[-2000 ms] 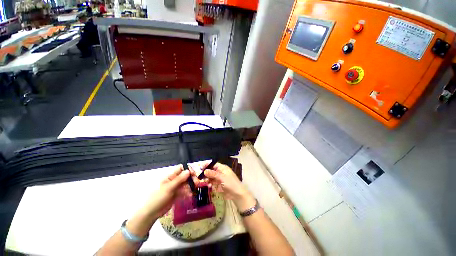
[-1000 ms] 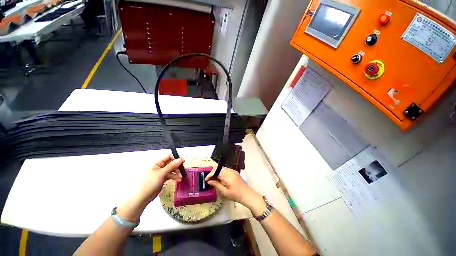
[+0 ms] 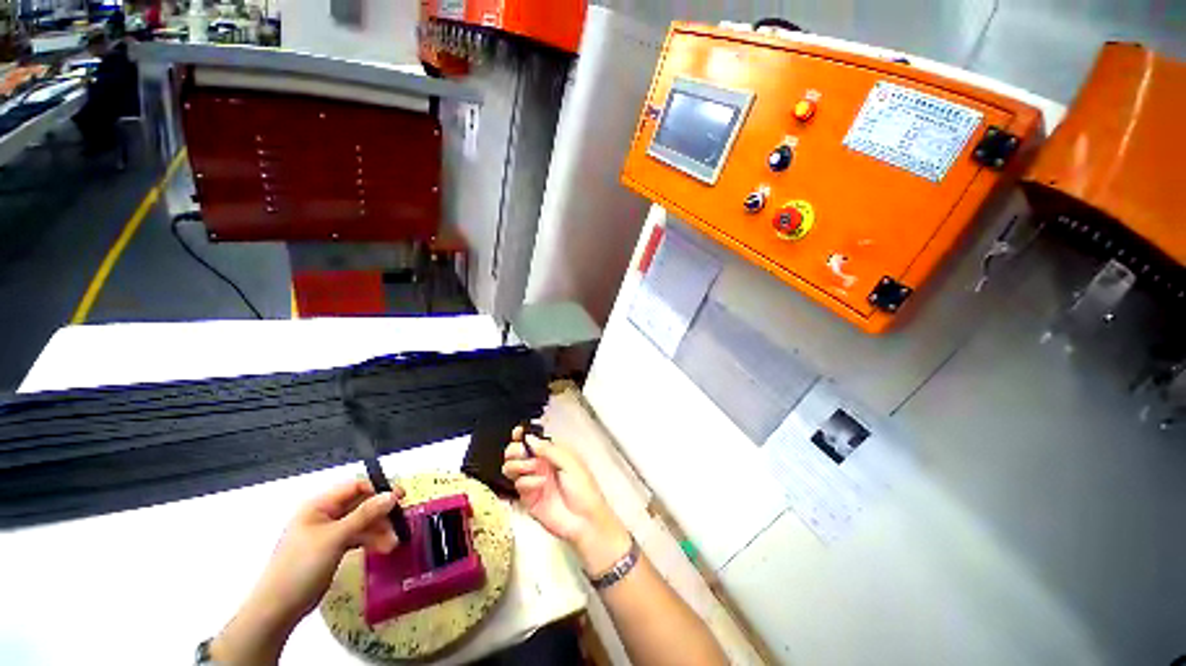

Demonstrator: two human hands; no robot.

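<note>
A black strap (image 3: 377, 475) loops above the table, one end in each hand. My left hand (image 3: 345, 523) pinches one end, which hangs down to the left edge of the magenta box (image 3: 390, 586). My right hand (image 3: 553, 484) holds the other end between thumb and fingers, up and right of the box. The box has a dark opening and rests on a cream speckled disc (image 3: 488, 572). A dark block (image 3: 487, 449) stands behind the disc, partly hidden. The top of the loop blends into the strap bundle (image 3: 169, 436).
The bundle lies across the white table (image 3: 169, 572). An orange control box (image 3: 832, 163) is on the machine at the right, with metal clips (image 3: 1106, 293) under an orange beam beyond. A red-fronted machine (image 3: 312, 169) stands behind. A dark-clothed person (image 3: 107, 98) is far left.
The view has turned right, bringing the clips into view. My right hand has lifted its strap end away from the box. The tall loop has dropped lower. My left hand stays by the box.
</note>
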